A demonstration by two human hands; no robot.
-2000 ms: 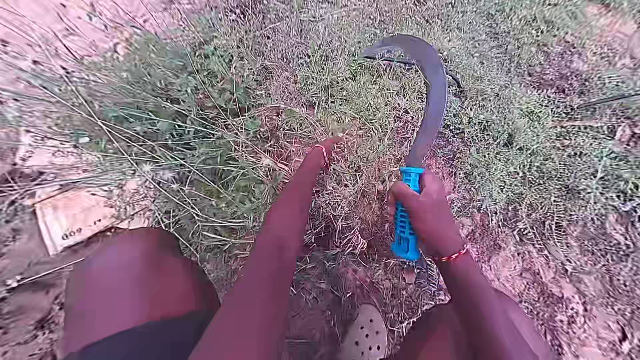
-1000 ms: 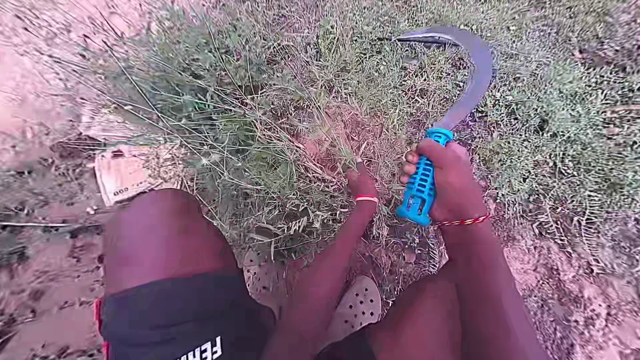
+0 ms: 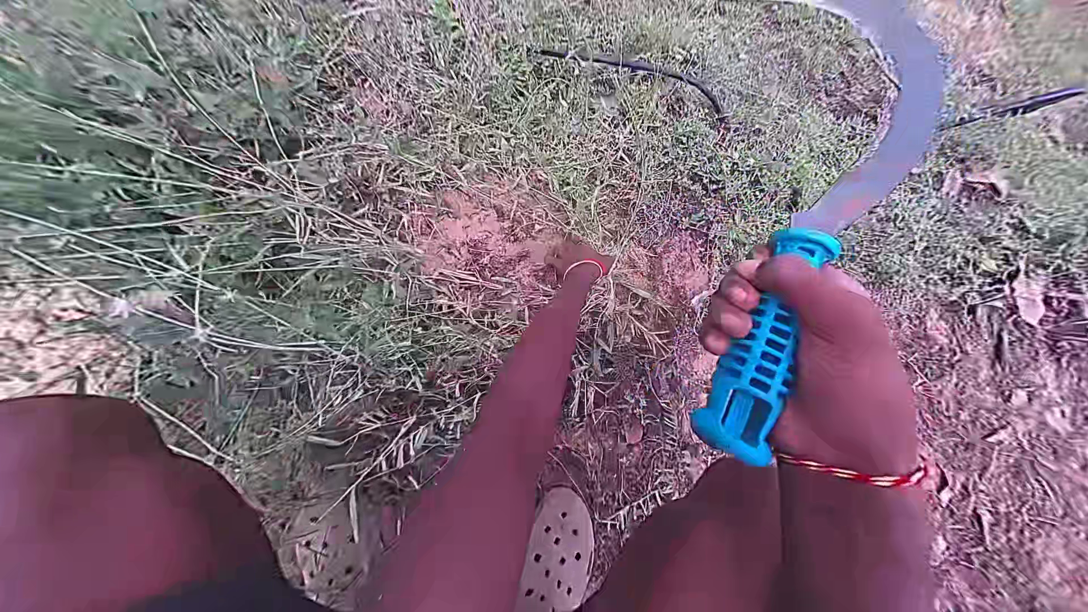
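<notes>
My right hand (image 3: 816,348) is closed around the blue plastic handle (image 3: 761,357) of a sickle, at the right of the head view. Its curved metal blade (image 3: 905,127) rises from the fist and runs out of the top edge. My left hand (image 3: 580,257) reaches down to the ground near the middle, at the edge of a patch of bare reddish soil (image 3: 467,238) with dry grass around it. Its fingers are blurred and partly hidden, so whether they grip any grass cannot be told. The sickle is held apart from the left hand.
Tall grass stalks (image 3: 153,212) spread over the left side. A thin black hose or cable (image 3: 646,68) lies across the short grass beyond the hands. My perforated shoes (image 3: 557,548) stand on the ground between my knees.
My left hand has shifted over the ground beside the bare soil. The sickle has stayed in my right hand and now shows larger, its tip out of view. The view has moved.
</notes>
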